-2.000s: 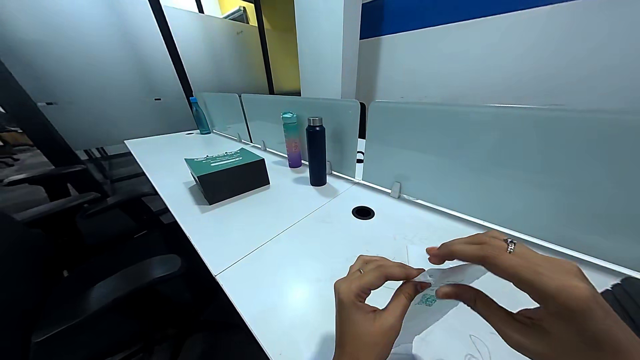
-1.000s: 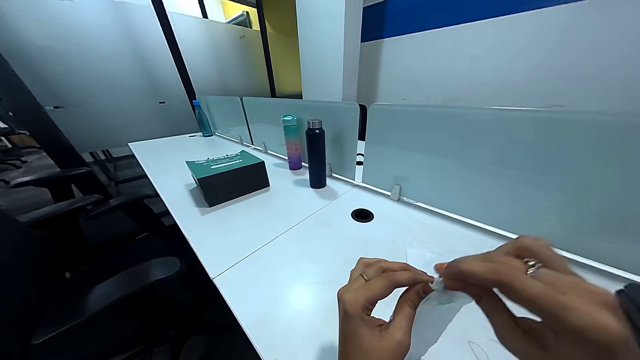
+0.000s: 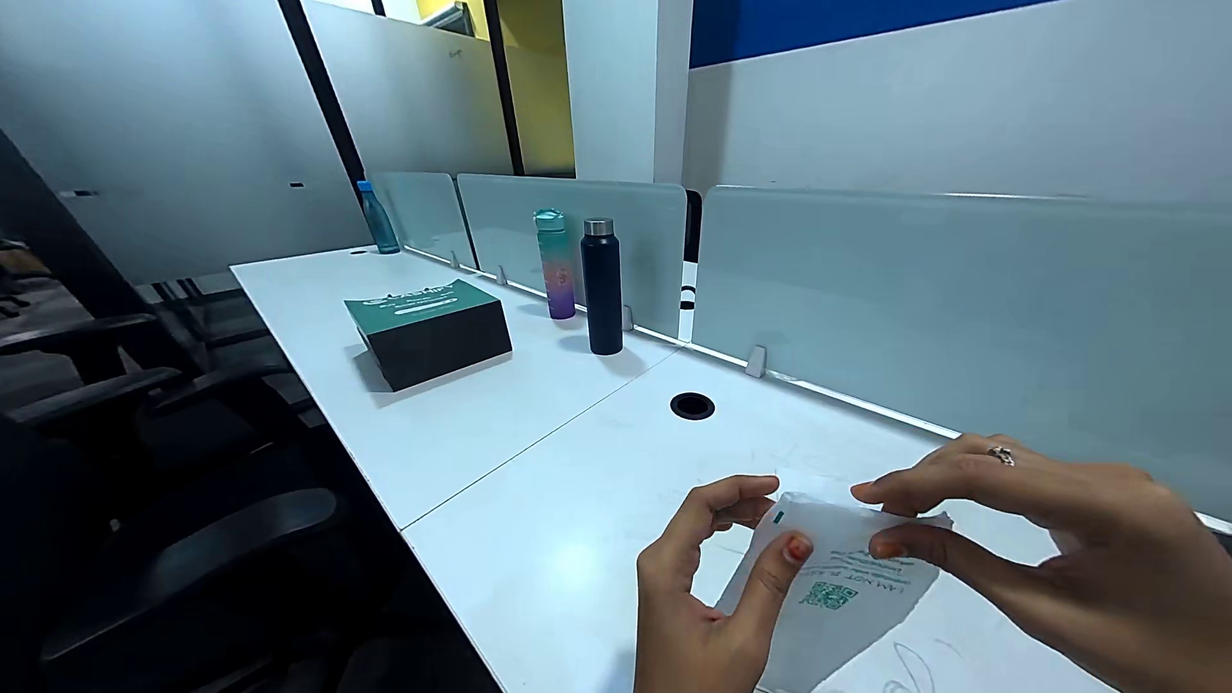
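A thin whitish bag or packet (image 3: 818, 645) with green print and a square code is spread between both hands, low on the right of the head view. My left hand (image 3: 717, 587) holds its left side, thumb on the near face and fingers behind. My right hand (image 3: 1049, 549) pinches its upper right edge between thumb and forefinger; a ring sits on one finger. The packet is tilted above the white desk (image 3: 539, 520). Whether anything is inside it cannot be told.
A black box with a green top (image 3: 438, 337) stands on the desk, left of a dark blue bottle (image 3: 603, 289) and a teal-to-purple bottle (image 3: 556, 265). Farther back is a blue bottle (image 3: 378, 221). Frosted dividers (image 3: 924, 298) line the desk; black chairs (image 3: 192, 568) stand left. A round cable hole (image 3: 692, 406) lies ahead.
The hands have moved apart from their pinch close together at the packet's top. The packet is now spread wider, with its printed face showing.
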